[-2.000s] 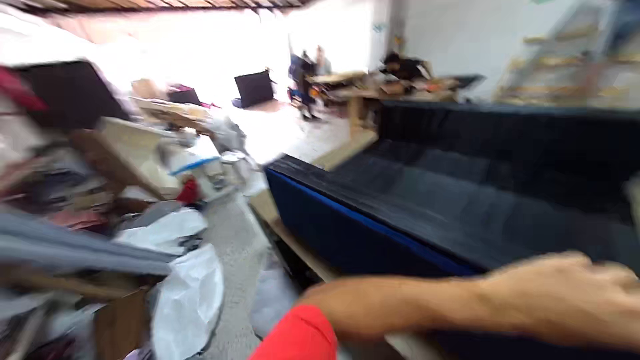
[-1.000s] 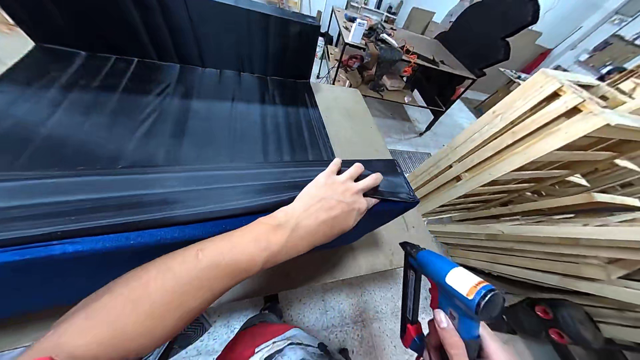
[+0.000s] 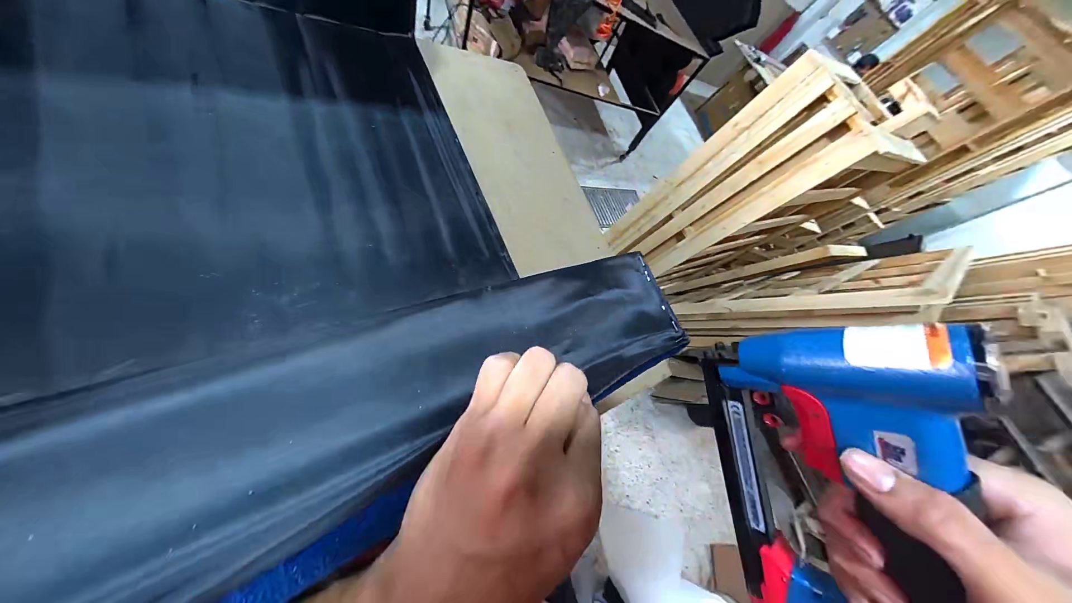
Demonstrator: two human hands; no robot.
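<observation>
Black fabric (image 3: 352,352) covers the underside of a furniture piece, with blue upholstery (image 3: 335,544) along its lower side. My left hand (image 3: 511,469) grips the black fabric at the near edge, fingers curled over it. In my right hand (image 3: 930,519) is a blue pneumatic staple gun (image 3: 854,368) with a red trigger and black magazine, its nose just right of the piece's corner. Staples show along the short end edge of the fabric at that corner.
A pale board (image 3: 519,159) lies beside the black fabric. Stacked wooden frames (image 3: 779,167) stand close at the right. A metal-legged table (image 3: 620,92) with items is at the top. Speckled floor (image 3: 662,469) shows below.
My left hand has gone from lying on the edge near the corner to gripping the fabric with curled fingers. The staple gun has come up beside the corner. The view has turned and moved closer.
</observation>
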